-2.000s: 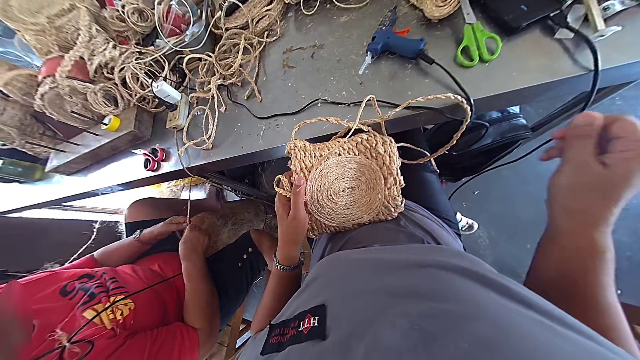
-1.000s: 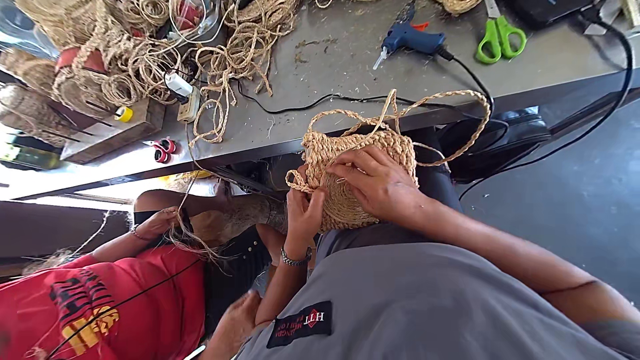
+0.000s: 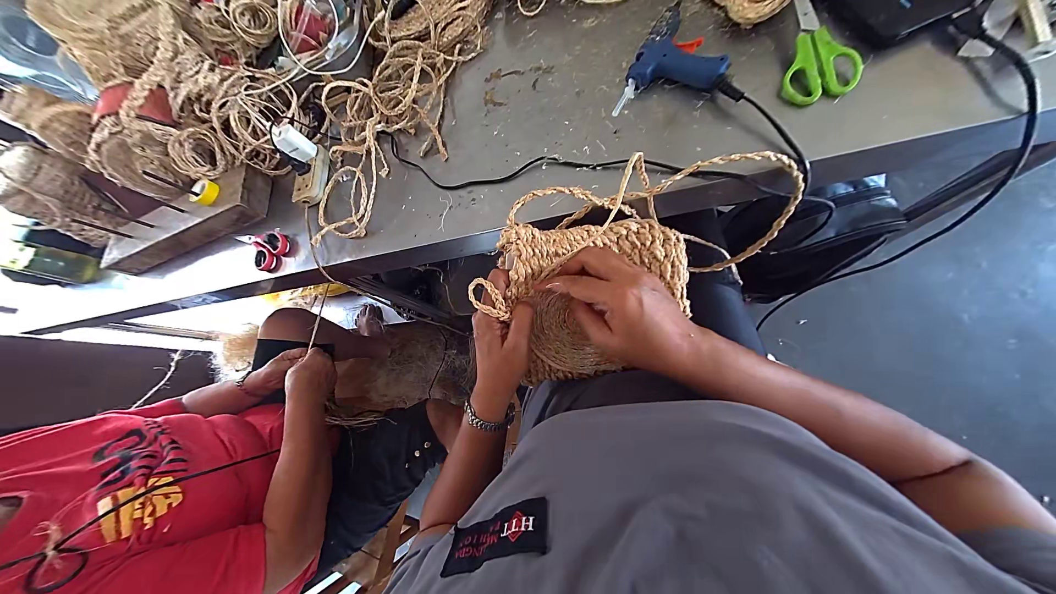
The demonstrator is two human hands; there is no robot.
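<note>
A woven natural-fibre bag (image 3: pixel 660 256) with a coiled round patch (image 3: pixel 561 334) on its face rests on my lap below the table edge. My left hand (image 3: pixel 501 338) grips its left side, beside a small braided loop (image 3: pixel 488 299). Over the patch's upper edge, my right hand (image 3: pixel 631 309) has its thumb and fingers bent close together at the weave; whether they pinch a strand cannot be told. The braided strap (image 3: pixel 742 157) arches from the bag's top over the table edge.
On the grey table (image 3: pixel 561 107) lie a blue glue gun (image 3: pixel 681 68), green-handled scissors (image 3: pixel 822 68), red-handled snips (image 3: pixel 270 250), a power socket (image 3: pixel 312 175) and heaped braided cord (image 3: pixel 396 82). A co-worker in a red shirt (image 3: pixel 165 487) sits at the left, holding fibre. Black cables cross the table and hang at the right.
My right hand came from the far right onto the bag's face and now sits with bent fingers near the patch's upper edge. My left hand stays at the bag's left side.
</note>
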